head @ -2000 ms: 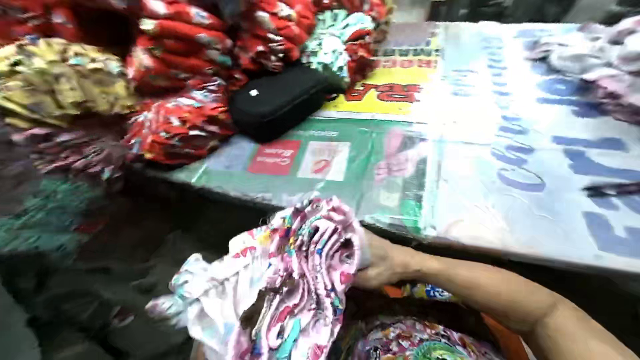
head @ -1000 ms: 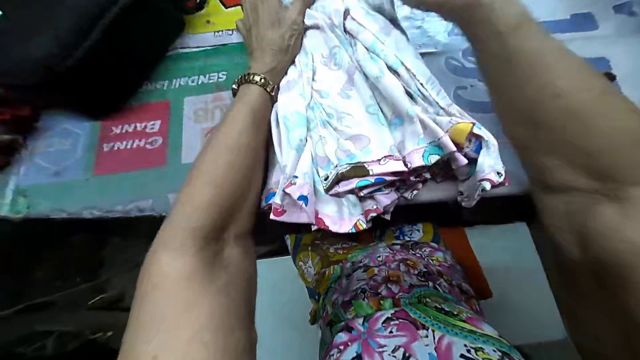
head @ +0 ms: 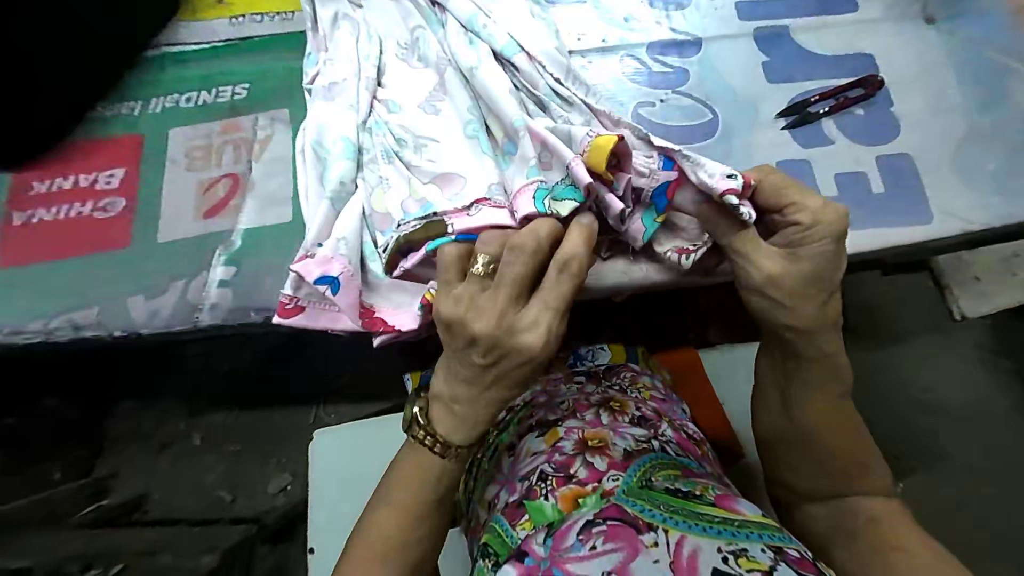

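Observation:
A bundle of thin printed fabric (head: pixel 432 120), pale on the side facing up with pink, brightly patterned hems, lies over the table's near edge. My left hand (head: pixel 512 296), with a ring and a gold-coloured wristwatch, is at the middle of the hems, fingertips pressed into the folds; its thumb is hidden. At the bundle's right corner, my right hand (head: pixel 776 240) pinches the hem between thumb and fingers. Beyond that hand, a pair of thread snips (head: pixel 832 102) with dark red handles rests on the table.
The table (head: pixel 952 184) is covered with printed plastic sheeting that bears writing. A blurred black object (head: pixel 72 64) fills the upper left corner. Below the table edge are my lap in flowered cloth (head: pixel 608 472), a white seat surface (head: pixel 352 480) and an orange item (head: pixel 700 400).
Two seconds ago the fabric was bunched in a hand before the table; a second ago it lay spread on it with both hands farther up. Both hands are now at the near hems.

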